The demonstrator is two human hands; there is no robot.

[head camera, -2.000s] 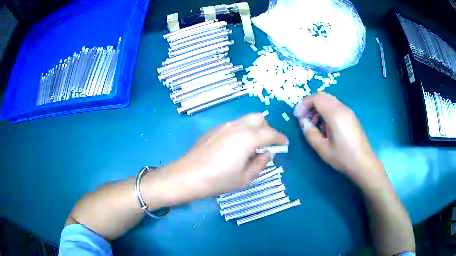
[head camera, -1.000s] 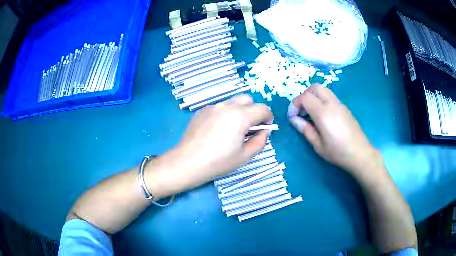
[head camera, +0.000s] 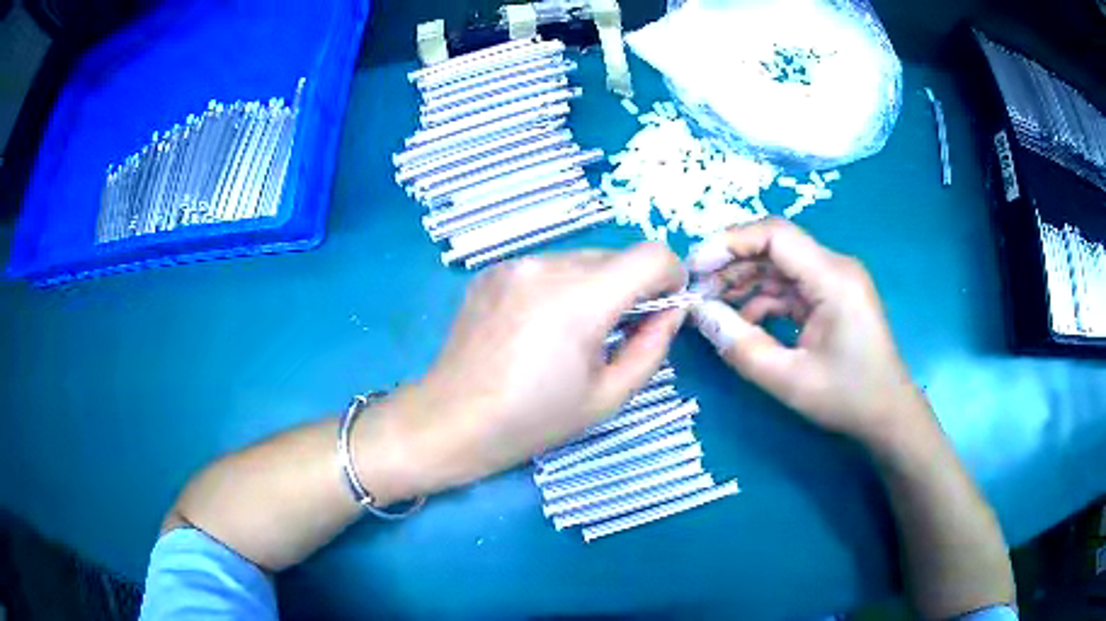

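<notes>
My left hand (head camera: 546,352) is shut on a thin metal rod (head camera: 661,303), which points right from between its thumb and fingers. My right hand (head camera: 807,328) meets the rod's right end with thumb and index fingertips, which have pale coverings. Whether a cap is between those fingertips is too small to tell. A loose heap of small white caps (head camera: 691,182) lies just beyond the hands. A stack of silver rods (head camera: 503,146) lies beyond my left hand. A nearer stack of rods (head camera: 631,467) lies below the hands, partly hidden by my left hand.
A blue tray (head camera: 182,249) with a row of rods is at the left. A clear bag of white pieces (head camera: 788,73) is behind the heap. A black tray (head camera: 1025,243) with rods is at the right. A single thin strip (head camera: 940,134) lies beside it. A beige-posted fixture (head camera: 522,18) stands behind the rods.
My right hand was apart from my left hand, near the heap's edge; its fingertips now meet the end of the rod in my left hand. The view has shifted slightly.
</notes>
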